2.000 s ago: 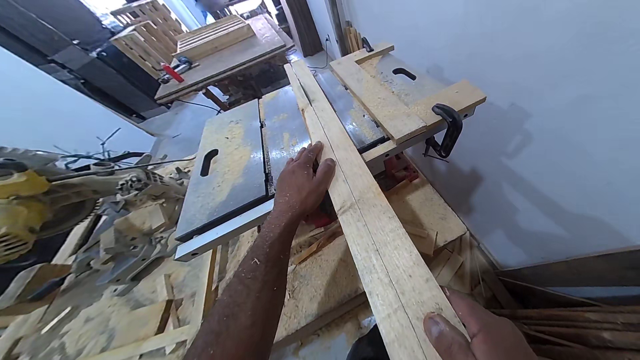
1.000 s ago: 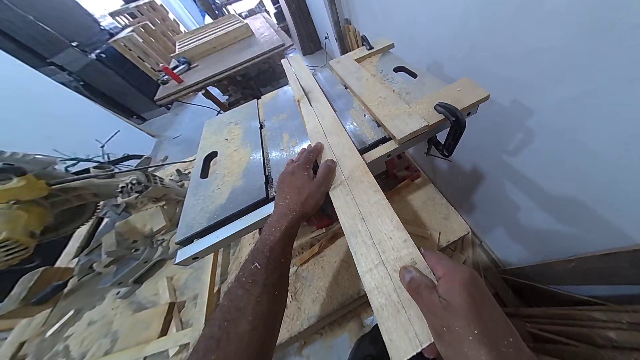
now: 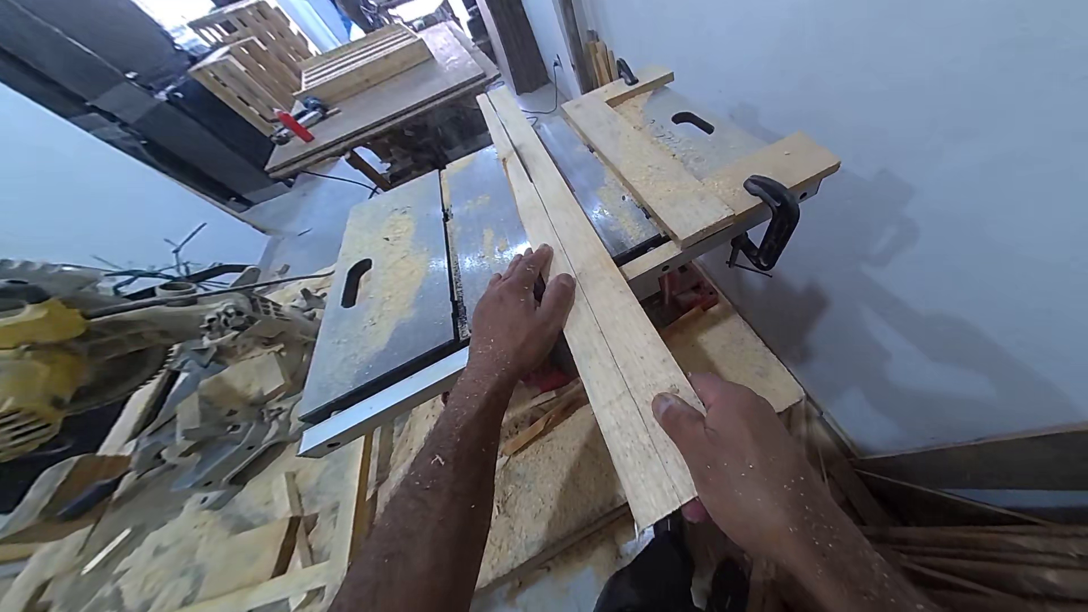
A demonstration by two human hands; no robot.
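Observation:
A long wooden board (image 3: 595, 314) with a dark line along its length lies on the metal table of a table saw (image 3: 391, 255). Its far part is split by a narrow gap. My left hand (image 3: 523, 310) rests against the board's left edge, fingers on the wood and thumb on its face. At the near end, my right hand (image 3: 722, 442) grips the right edge, thumb on top and fingers beneath. Right of the board, a wooden fence piece (image 3: 646, 161) lies along the saw table, beside a cross strip (image 3: 773, 170) held by a black C-clamp (image 3: 778, 225).
A yellow miter saw (image 3: 42, 340) stands at the left among wood offcuts (image 3: 246, 382). Behind is a workbench (image 3: 382, 93) with slatted wooden crates (image 3: 365, 64) and a red-handled tool (image 3: 294, 126). A white wall (image 3: 935, 297) borders the right side, with wood strips (image 3: 969, 552) low down.
The board has moved forward along the saw table. My right hand has moved forward with its near end, while my left hand stays at about the same place beside it.

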